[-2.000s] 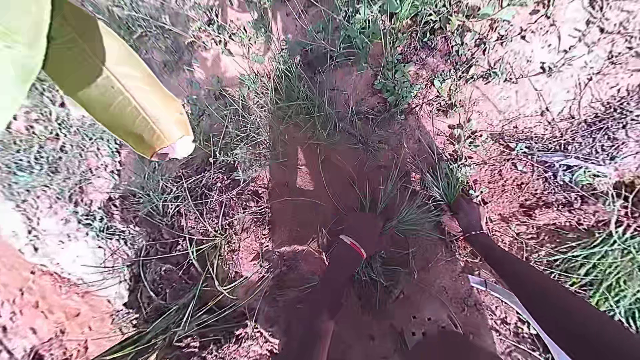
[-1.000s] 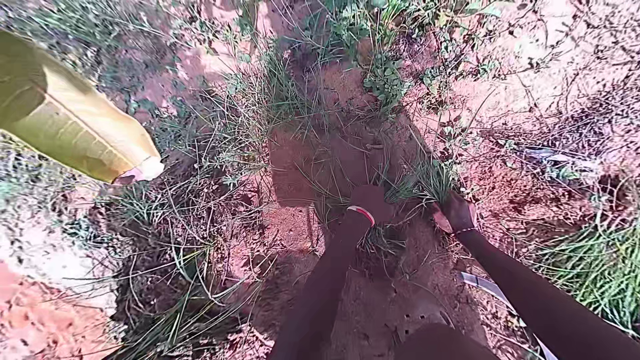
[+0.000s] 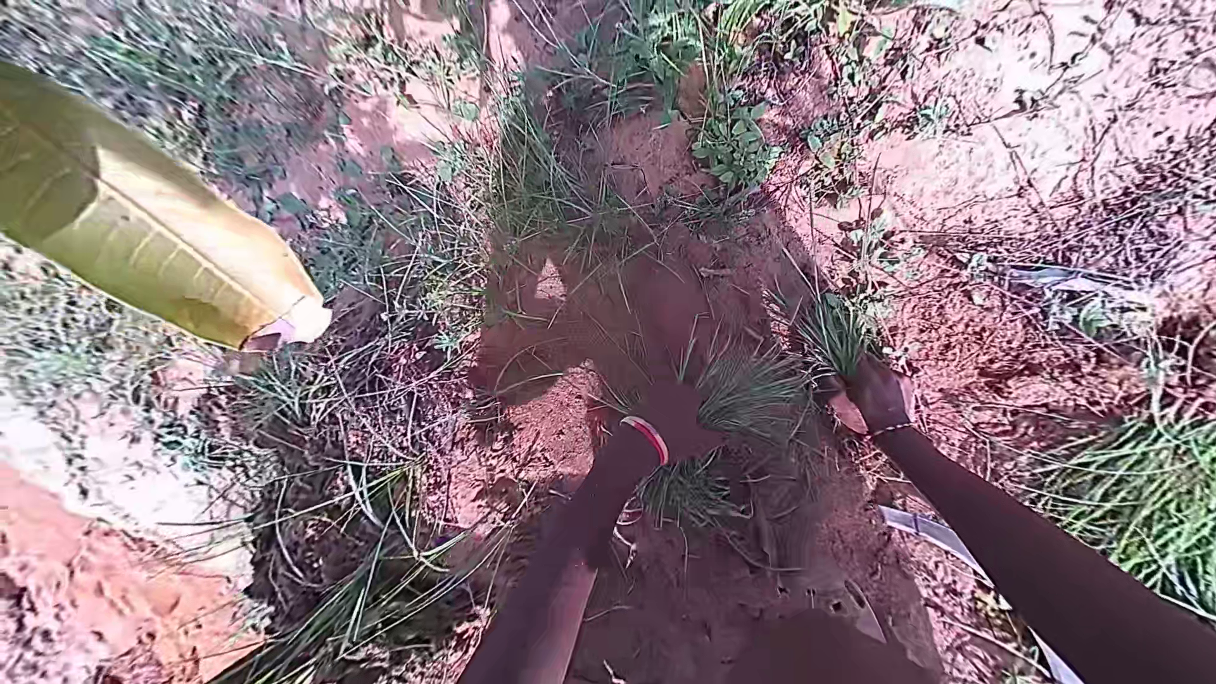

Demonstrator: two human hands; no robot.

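Observation:
My right hand point(image 3: 876, 394), a beaded band at its wrist, is closed around the base of a small grass tuft point(image 3: 832, 334) at right of centre. My left hand point(image 3: 676, 420), with a red and white wristband point(image 3: 648, 439), is low over the soil in deep shade. Grass blades point(image 3: 755, 394) fan out beside its fingers, and another grass clump point(image 3: 692, 492) lies just below it. Shade hides the left fingers, so their grip cannot be made out.
A large yellow-green leaf point(image 3: 161, 228) hangs close at upper left. Long grass blades point(image 3: 356, 589) lie at lower left, and a dense grass clump point(image 3: 1140, 503) stands at right. A pale curved strip point(image 3: 936, 534) passes beneath my right forearm. Leafy weeds point(image 3: 736, 147) grow at the top.
The grass tuft at my right hand now stands farther from the blades by my left hand than one second ago. The hanging leaf has shifted in view.

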